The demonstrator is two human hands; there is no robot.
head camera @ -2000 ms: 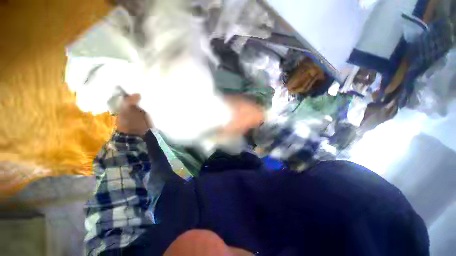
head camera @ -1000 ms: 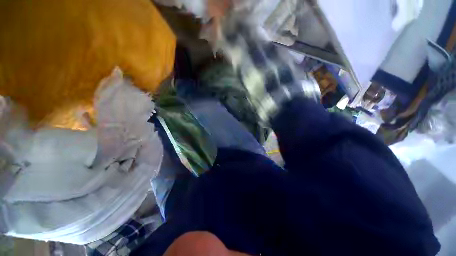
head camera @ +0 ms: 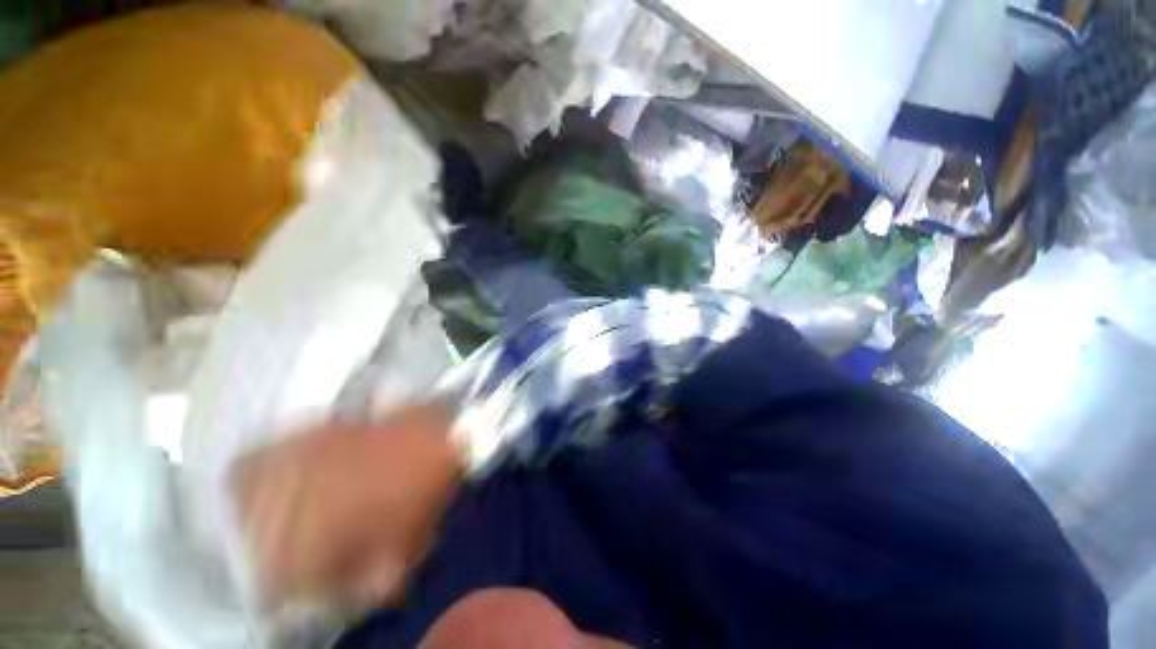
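A large bundle of white cut pieces [head camera: 336,266] is at the left in the head view, curving down from beside the orange woven sack. A blurred pale bluish-white part [head camera: 108,444] hangs along its left side. My right hand [head camera: 355,501], in a checked sleeve, reaches across my body and lies over the lower edge of the white pieces. It is blurred, and its fingers and grip cannot be made out. My left hand is not in view.
The bulging orange woven sack [head camera: 165,127] fills the upper left. Ragged pale pieces [head camera: 545,64] lie at top centre. Green woven material [head camera: 609,228] is below them. A white-topped table [head camera: 811,64] stands at upper right.
My right hand has swung from the pale pieces at the top down to the white pieces at the left. The white bundle now stands taller and narrower. The left sleeve has gone from view.
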